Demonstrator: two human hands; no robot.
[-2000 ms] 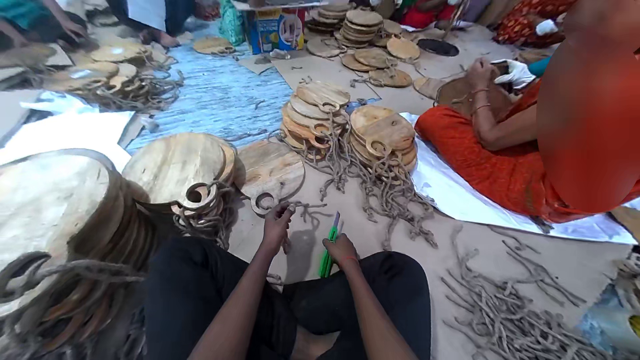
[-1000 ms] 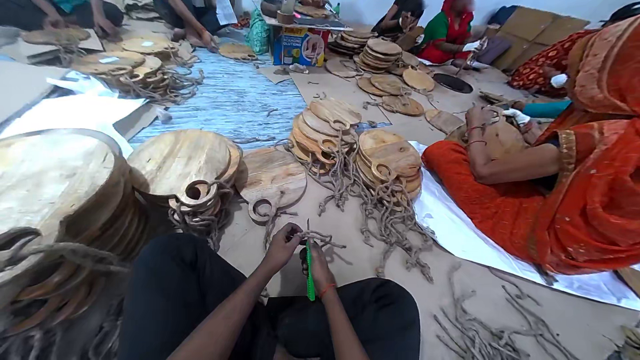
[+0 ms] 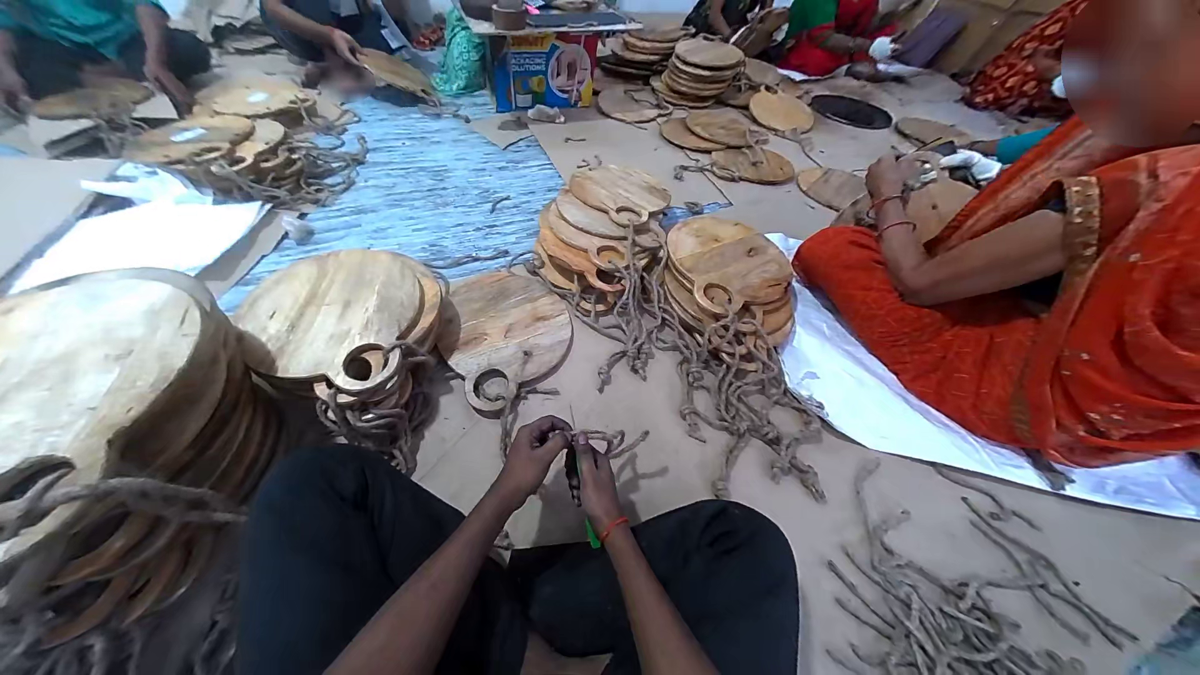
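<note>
Fingers of my left hand [image 3: 536,457] are closed on a grey-brown rope [image 3: 614,439], whose knotted end sticks out to the right. My right hand [image 3: 594,478] meets it at the rope, with a green-handled tool [image 3: 592,534] in its grip; most of the tool is hidden by the palm, and its kind cannot be told. Just beyond the hands lies a round wooden board [image 3: 511,328] with a ring-shaped handle, and rope hangs from that ring down toward my left hand.
Stacked round boards with ropes stand at left [image 3: 103,366], left of centre [image 3: 333,309] and beyond centre [image 3: 731,262]. Loose rope pieces [image 3: 956,609] lie at lower right. A person in orange clothing [image 3: 984,347] sits at right on white sheeting [image 3: 872,403]. Other people work farther back.
My hands were apart two seconds ago, the green tool upright in the right one. They have come together at the rope, and the tool's green handle now points down below the right hand.
</note>
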